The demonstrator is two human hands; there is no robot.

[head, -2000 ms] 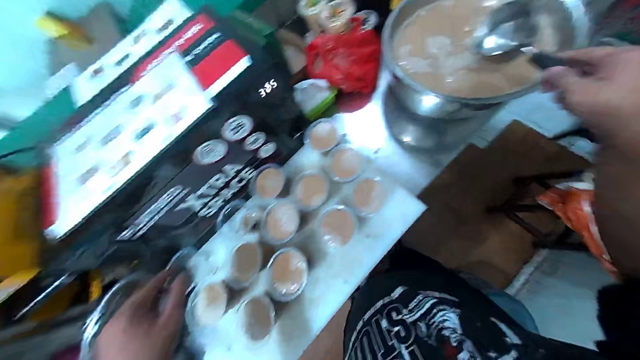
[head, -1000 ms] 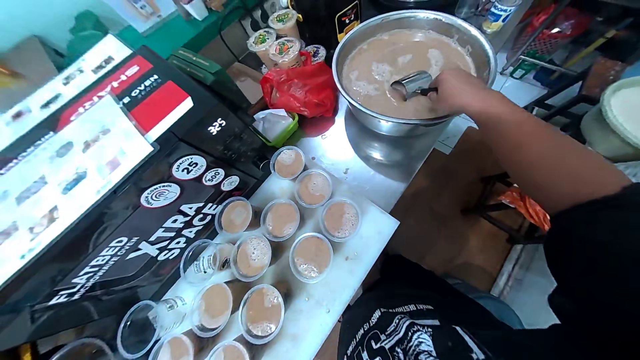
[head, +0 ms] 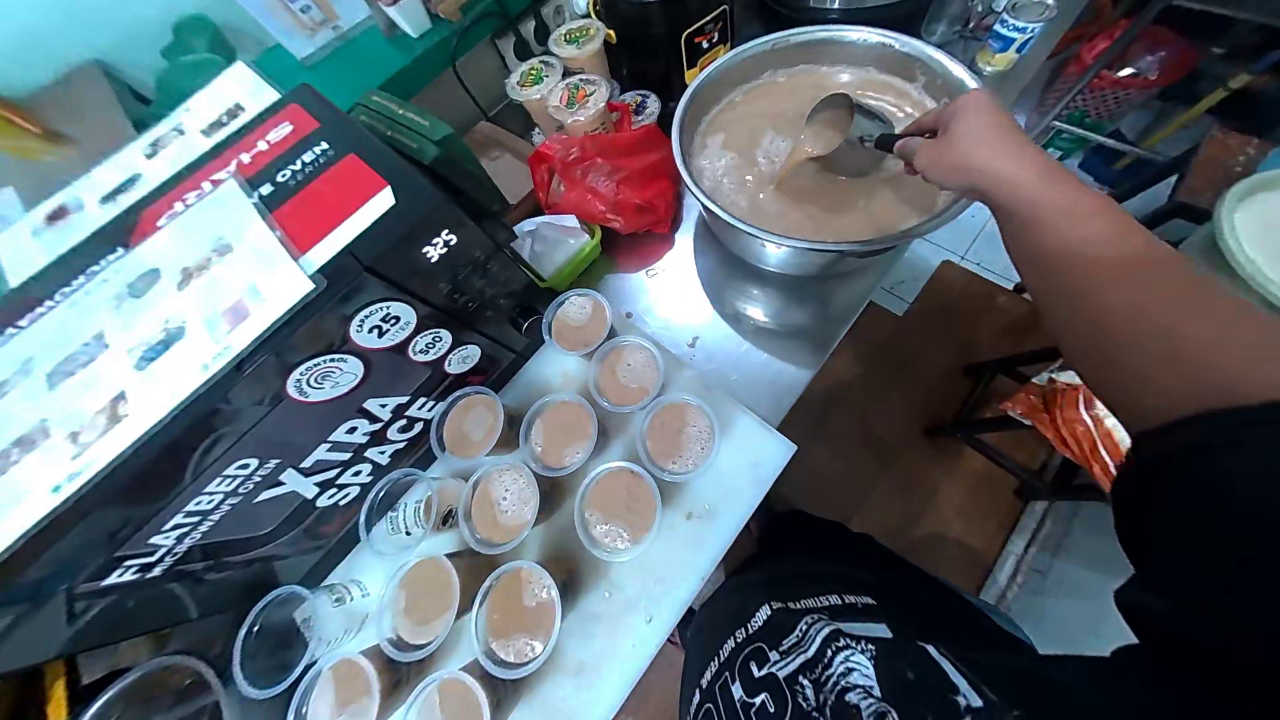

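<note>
My right hand [head: 950,145] is shut on the black handle of a metal ladle [head: 828,125], tilted over a large steel pot [head: 790,255]. Milky brown liquid [head: 740,185] fills much of the pot and runs from the ladle's edge. Several clear plastic cups of the same drink, such as one near the board's right side [head: 618,510], stand on a white board [head: 690,560]. Two clear cups nearer the microwave, one at the left [head: 272,640] and one above it [head: 395,510], look empty. My left hand is out of view.
A Sharp microwave oven [head: 420,250] borders the board on the left. Beyond it are a red plastic bag [head: 610,180], lidded cups [head: 580,95] and a green container [head: 575,265]. A can [head: 1015,35] stands past the pot. A black stool frame [head: 1000,425] is at the right.
My left hand, at the lower left two seconds ago, has gone out of view. The ladle has risen and tipped, with liquid now running off it. The view has shifted.
</note>
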